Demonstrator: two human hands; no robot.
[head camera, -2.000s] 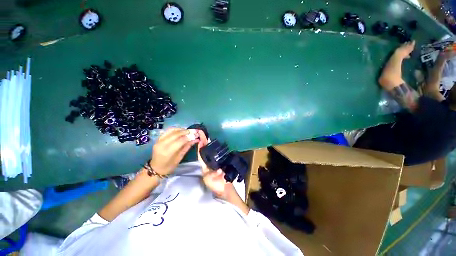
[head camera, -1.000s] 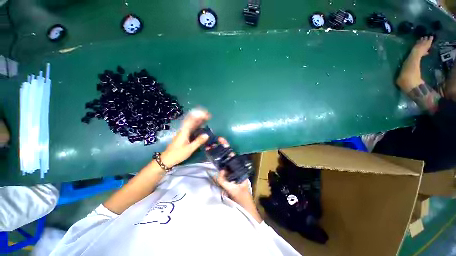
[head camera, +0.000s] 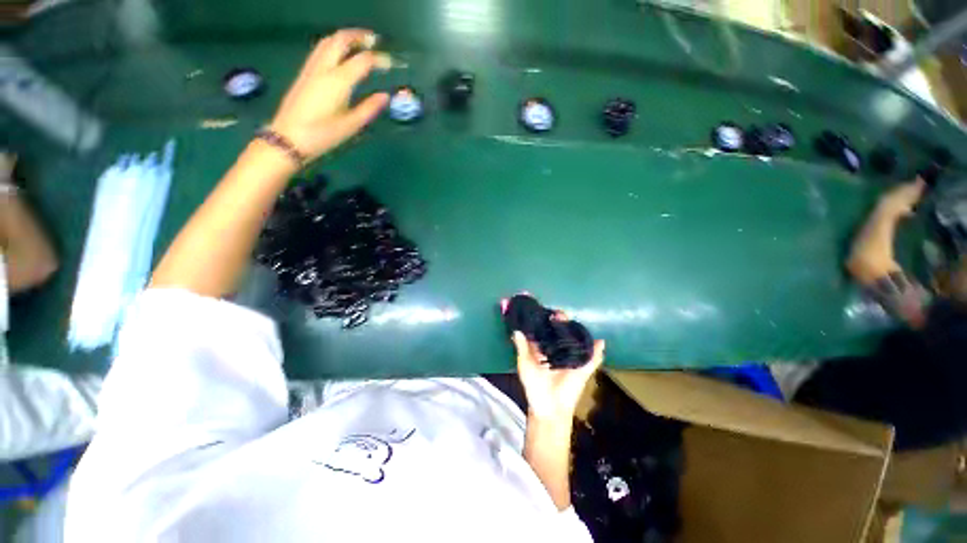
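Note:
My left hand (head camera: 331, 101) reaches over the far side of the bench, fingers apart and empty, beside a white-faced round unit (head camera: 405, 104). A dark unit (head camera: 458, 90) sits just right of that one. My right hand (head camera: 557, 384) is near the bench's front edge, shut on black units (head camera: 549, 334), at least two side by side; its fingers are partly hidden behind them. The heap of small black parts (head camera: 345, 252) lies on the green bench, partly covered by my left forearm.
More units, such as a white-faced one (head camera: 538, 114), stand along the far side. Whitish-blue rods (head camera: 122, 249) lie at left. An open carton (head camera: 779, 456) with black units is at my lap's right. A neighbour's arm (head camera: 875, 249) reaches in at right; another arm (head camera: 23, 239) is at left.
My left hand has moved from the black units to the far row. A dark unit now stands there between two white-faced ones. My right hand still holds black units, now over the bench edge.

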